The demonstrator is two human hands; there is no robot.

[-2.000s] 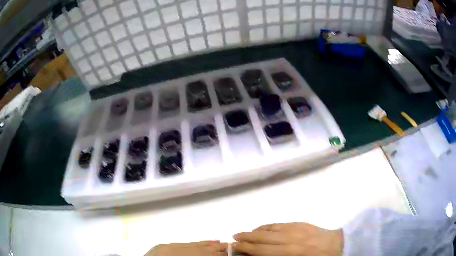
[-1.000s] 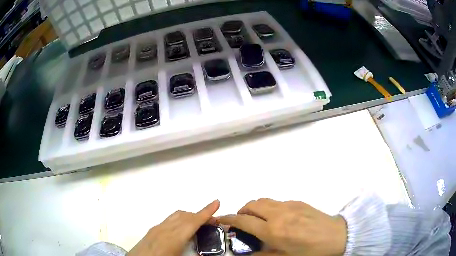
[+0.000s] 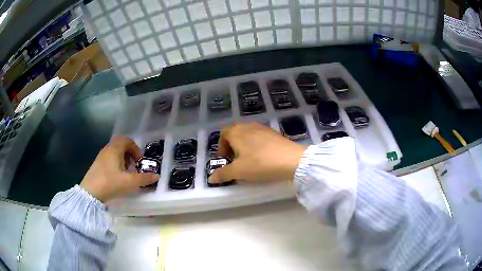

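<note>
My left hand [image 3: 113, 168] grips a black watch head [image 3: 149, 165] with a shiny rim between thumb and fingers, over the front left of the white compartment tray [image 3: 253, 197]. My right hand [image 3: 259, 153] grips another watch head [image 3: 217, 168] over a pocket further right. Another black unit [image 3: 182, 178] lies in the pocket between my hands. More units lie in the tray's pockets, including one with a dark glossy face [image 3: 328, 113] at the right. My right hand and sleeve hide part of the tray's front right.
White grid panels [image 3: 253, 24] stand along the back. On the green mat at right are a brush [image 3: 437, 136], a thin yellow stick [image 3: 459, 138], a blue box [image 3: 396, 50] and a grey-white flat tray [image 3: 457, 84]. The white work mat [image 3: 275, 243] lies before the tray.
Both hands have moved from the work mat up to the tray's front pockets, each with a watch head. The view has shifted, so the tray appears further right and lower.
</note>
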